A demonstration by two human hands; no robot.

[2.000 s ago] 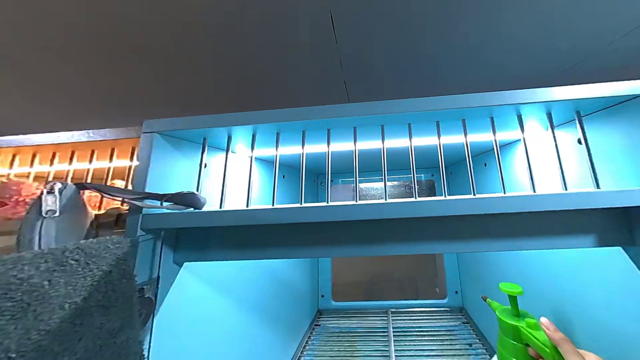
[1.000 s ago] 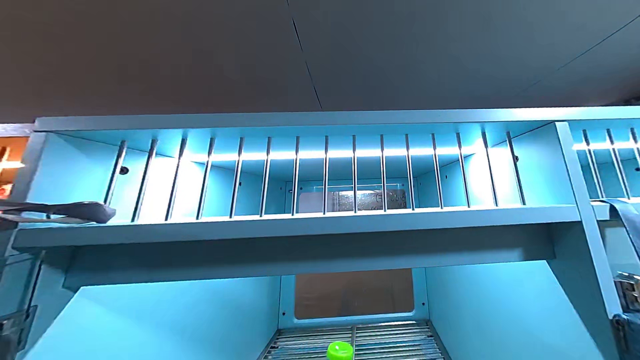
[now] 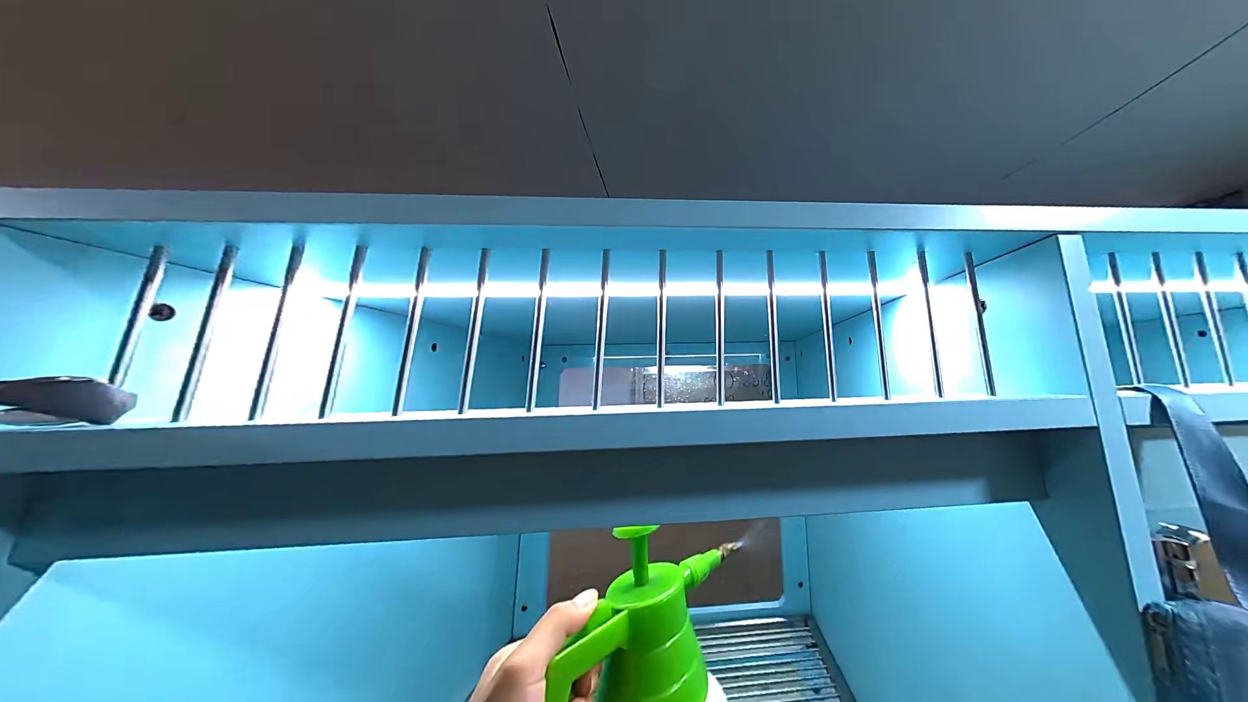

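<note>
My left hand (image 3: 541,653), coming up from the bottom edge left of centre, is closed around the handle of a green plastic pump spray bottle (image 3: 658,634). The thumb lies over the top of the handle. The bottle's plunger knob stands raised, and its brass-coloured nozzle tip (image 3: 727,549) points right, with a faint mist at it. Behind the bottle is the open lower compartment of a light-blue metal cage (image 3: 907,585), with a slatted metal floor (image 3: 770,658). The bottle's base is out of frame, beside a small pale patch. My right hand is not visible.
A barred upper compartment (image 3: 604,439), lit by a white strip, runs above. A dark strap end (image 3: 73,398) lies on its ledge at left. At right, a blue-grey strap (image 3: 1204,478) and fabric bag (image 3: 1199,643) hang by the cage divider (image 3: 1111,419). A dark ceiling is overhead.
The view has shifted right along the cages. The spray bottle, at the lower right with its nozzle pointing left two seconds ago, is now near the centre, its nozzle pointing right with mist.
</note>
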